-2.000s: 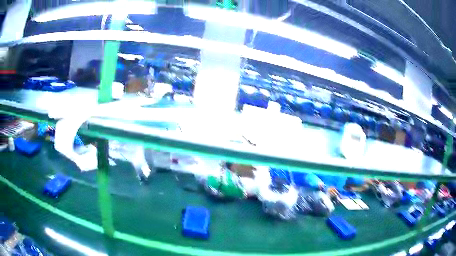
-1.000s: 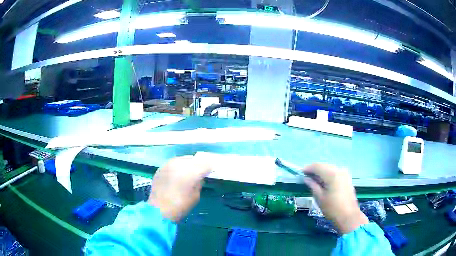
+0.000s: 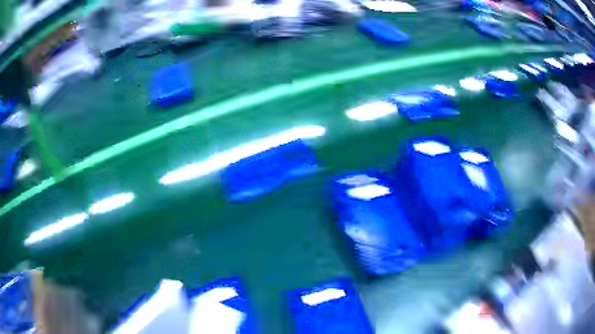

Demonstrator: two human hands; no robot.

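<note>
Several blue plastic housings lie on the dark-green bench, all blurred. One housing point(image 3: 271, 171) lies crosswise near the middle. Another housing point(image 3: 375, 225) with a small white label stands close to a pair of labelled housings point(image 3: 450, 189) at the right. One more labelled housing point(image 3: 333, 313) is cut off by the bottom edge. A bright white piece point(image 3: 156, 310), perhaps paper, lies over or beside blue housings at the bottom left. Neither of my hands can be made out.
A light-green line point(image 3: 261, 98) curves across the bench, with more blue housings point(image 3: 171, 85) beyond it. Blurred white and clear items lie along the far edge. A brown carton edge point(image 3: 55, 303) shows at the bottom left. Blurred pale items point(image 3: 561, 254) lie at the lower right.
The view has swung down from the upper shelf to the bench. Both hands, the white paper and the pen held over the shelf are out of the picture. Housings now fill the foreground.
</note>
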